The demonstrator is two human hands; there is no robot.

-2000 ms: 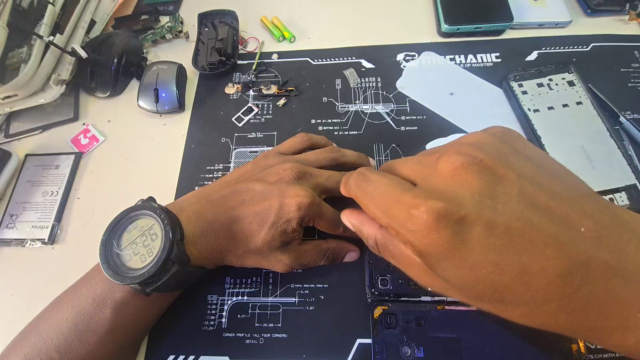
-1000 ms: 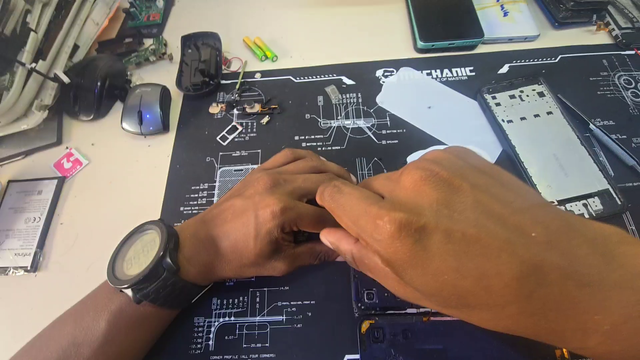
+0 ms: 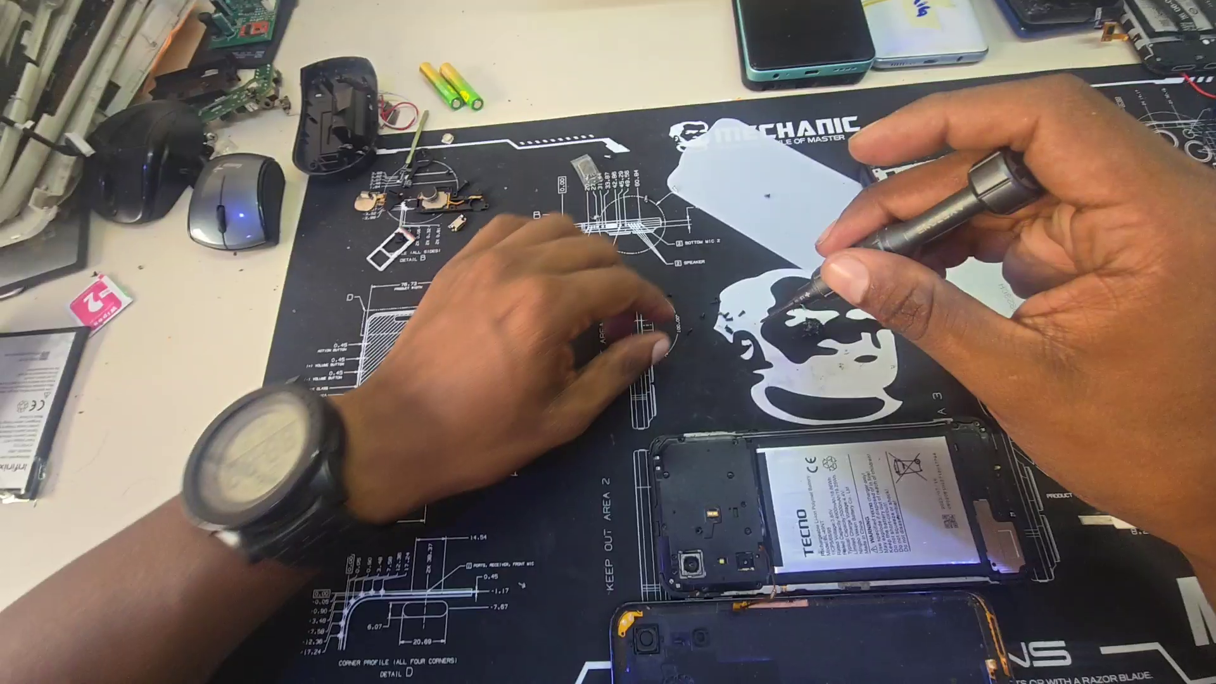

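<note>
My right hand holds a dark precision screwdriver, its tip pointing down and left over the white face print on the black work mat. Small dark screws lie by the tip. My left hand, blurred, hovers over the mat with thumb and forefinger curved and a gap between them; nothing shows in it. Below both hands lies an opened Tecno smartphone with its white battery exposed. A dark blue phone back cover lies along its lower edge.
At the left are a grey computer mouse, an open mouse shell, a SIM tray and a loose battery. A white panel lies behind the screwdriver. A green-edged phone and green batteries are at the back.
My hands were close together over the phone and have moved apart. The right hand has lifted away, showing the screwdriver, and the phone with its battery has come into sight.
</note>
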